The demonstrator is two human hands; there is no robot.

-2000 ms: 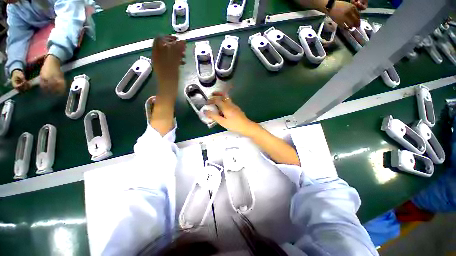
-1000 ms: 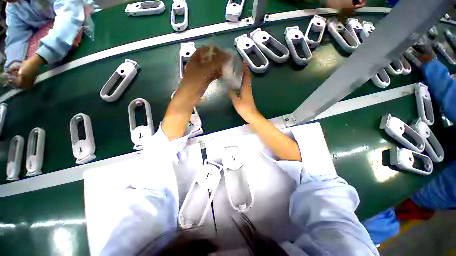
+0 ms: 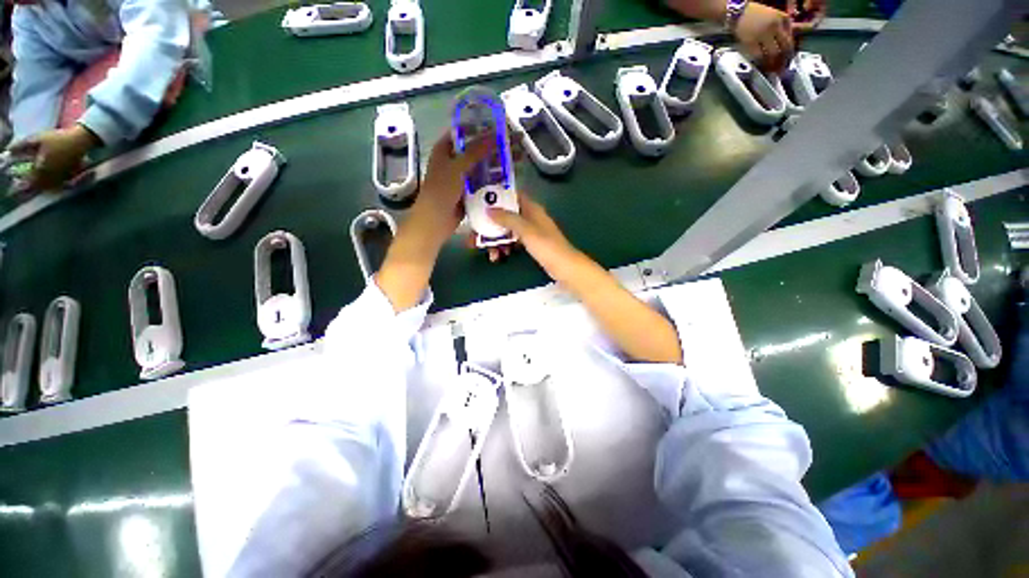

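A white oval-loop lamp unit (image 3: 492,215) is held up over the belt, base end toward me, its loop glowing blue-violet. A dark round dot shows on its base. My left hand (image 3: 449,169) grips the left side of the loop. My right hand (image 3: 525,222) holds the base end from the right, its thumb on the base. Two white units, a left one (image 3: 454,440) and a right one (image 3: 539,418), lie on the white board near my body, with a thin dark cable between them.
Many white units lie on the green belt (image 3: 327,169). A slanting grey post (image 3: 779,169) rises at right. Several units lie on the green surface beyond it (image 3: 928,367). Other workers' arms and hands show at upper left (image 3: 102,102) and top right (image 3: 763,32).
The held unit was lying on the belt, then blurred in my hands; now it is steady and lit blue-violet. The belt units have shifted left.
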